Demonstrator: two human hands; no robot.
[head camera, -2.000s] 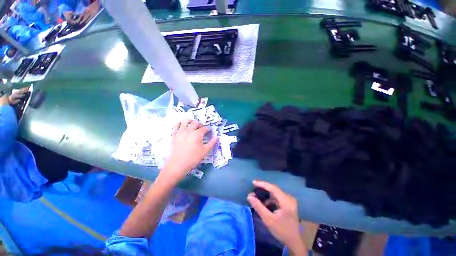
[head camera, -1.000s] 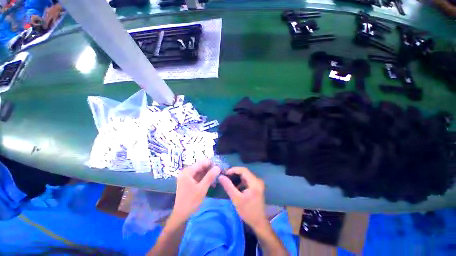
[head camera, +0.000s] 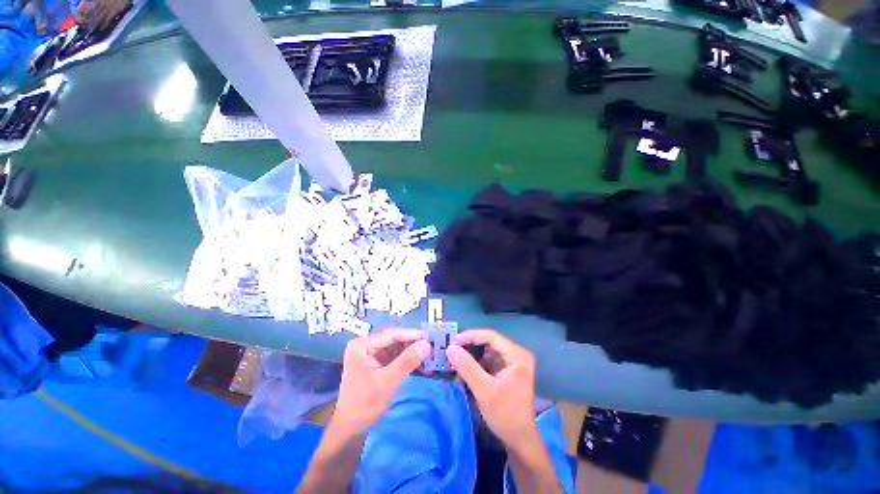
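Note:
A small grey-blue piece with a white strip standing up from its far end is held between both hands at the table's near edge. My left hand pinches its left side with thumb and fingers. My right hand pinches its right side, with something dark partly hidden under the fingers. A loose pile of white tags lies beyond my left hand, beside a clear plastic bag of white pieces. A long heap of black strap pieces lies to the right.
A pale slanting post crosses the view down to the white pile. A black frame assembly lies on a white sheet. Black bracket subassemblies lie at far right. An open carton and a crumpled clear bag are below the table.
My left hand has left the white pile and met my right hand at the near edge. The grey-blue piece, with the white strip sticking out, now shows between them.

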